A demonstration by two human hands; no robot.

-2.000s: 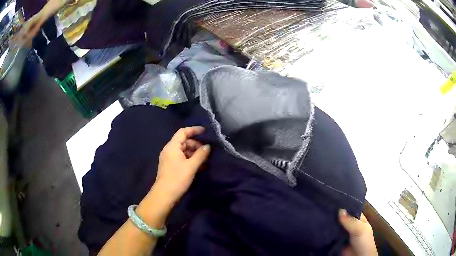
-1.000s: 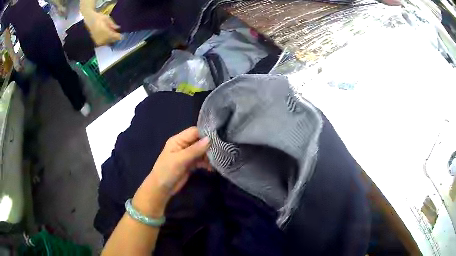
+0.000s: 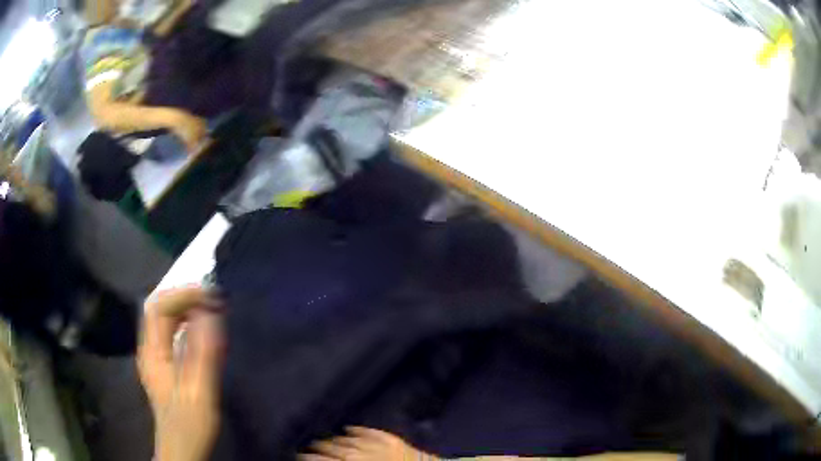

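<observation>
The dark navy cloth (image 3: pixel 360 297) lies over my lap, below the table edge. My left hand (image 3: pixel 183 360) is blurred at the left edge of the cloth, with its fingers bent; I cannot tell whether it grips the cloth. My right hand (image 3: pixel 367 445) lies on the cloth at the bottom edge of the picture, partly cut off, fingers apart, its forearm reaching in from the right. The grey striped lining no longer shows clearly. A small pale grey patch (image 3: pixel 547 270) shows between the cloth and the table.
The white table (image 3: pixel 612 135) has a brown front edge and a brown patch at the right. Beyond the cloth lie a clear plastic bag with a yellow label (image 3: pixel 293 198) and grey fabric (image 3: pixel 356 112). A white board (image 3: pixel 193 261) is at the left. Another person's arm (image 3: pixel 148 117) reaches in, upper left.
The navy cloth has come off the table onto my lap, and the grey lining has gone from sight. My left hand has let go of the lining and moved left. My right hand has come into view.
</observation>
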